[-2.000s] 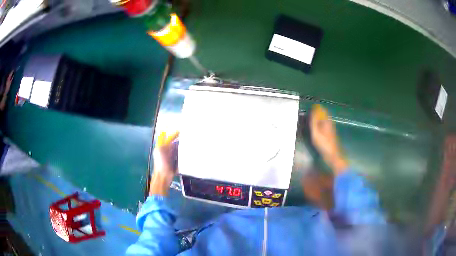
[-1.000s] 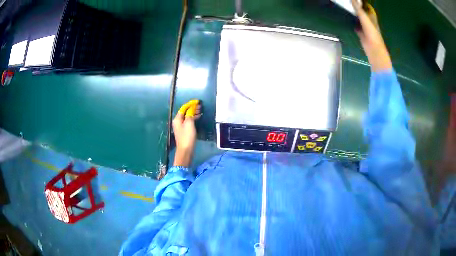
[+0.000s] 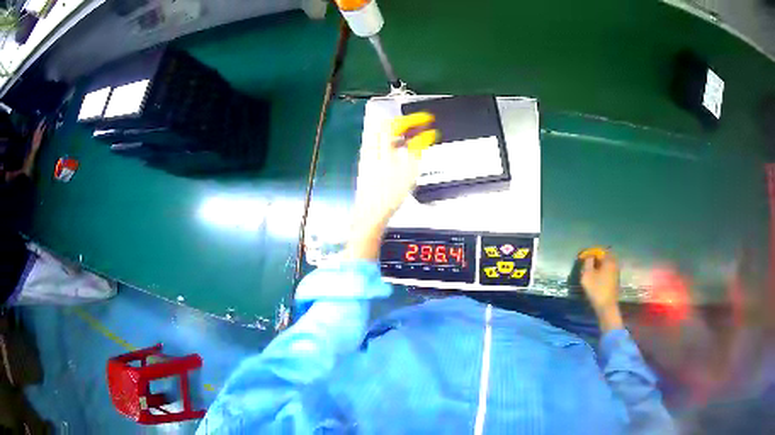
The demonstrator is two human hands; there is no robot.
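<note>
A black gift box (image 3: 463, 144) with a white label strip lies flat on the pale platform of the bench scale (image 3: 520, 204). The red display (image 3: 433, 254) reads about 296.4. My left hand (image 3: 398, 161), with yellow finger cots, is over the box's left edge, slightly blurred; I cannot tell whether it grips the box. My right hand (image 3: 600, 276) is at the bench's front edge, right of the scale, fingers bent, with no object visible in it.
Stacked black boxes (image 3: 204, 110) with white labels stand at left on the green bench (image 3: 170, 221). Another labelled box (image 3: 701, 89) is at far right. The signal tower light (image 3: 364, 17) rises behind the scale. A red stool (image 3: 157, 384) stands on the floor at lower left. Dark-clothed person at the left edge.
A black box now lies on the scale, and the reading rose from 0.0. My left hand moved up over the box. My right hand came back from the far side to the front edge.
</note>
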